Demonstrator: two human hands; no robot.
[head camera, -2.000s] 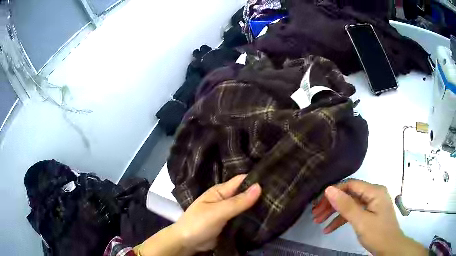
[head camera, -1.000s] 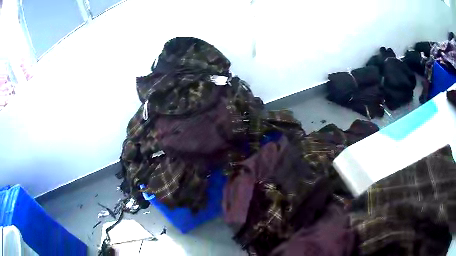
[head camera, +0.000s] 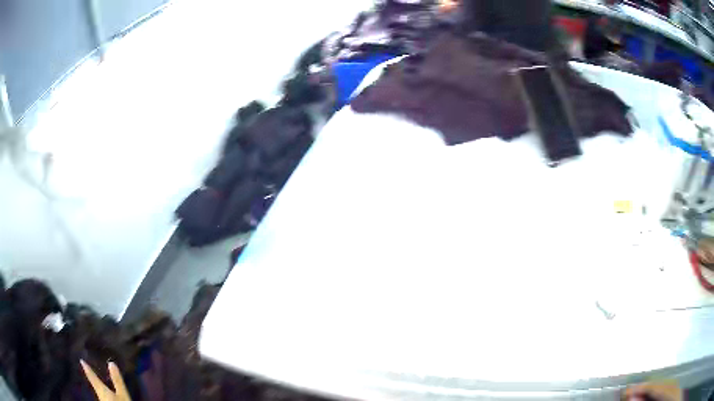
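The frame is blurred. My left hand (head camera: 108, 384) is at the lower left, cut off by the bottom edge. Two fingers show, spread apart with nothing seen between them, over a heap of dark plaid garments (head camera: 160, 333) beside the table. My right hand (head camera: 656, 391) is at the bottom right by the table's front edge, mostly cut off; what it does is hidden. The white sewing table (head camera: 407, 258) lies in front of me. The sewing machine (head camera: 690, 188) is partly in view at the right edge, with red-handled snips (head camera: 698, 270) near it.
A black phone (head camera: 552, 113) lies across dark purple-brown cloth (head camera: 462, 90) at the table's back. Dark bundles (head camera: 247, 168) lie between the wall and the table's left side. A blue crate (head camera: 360, 77) stands behind the table's back left corner.
Two seconds ago both hands were at a plaid garment over the table; it no longer shows there. The view swung left to the floor heaps, then back to the table.
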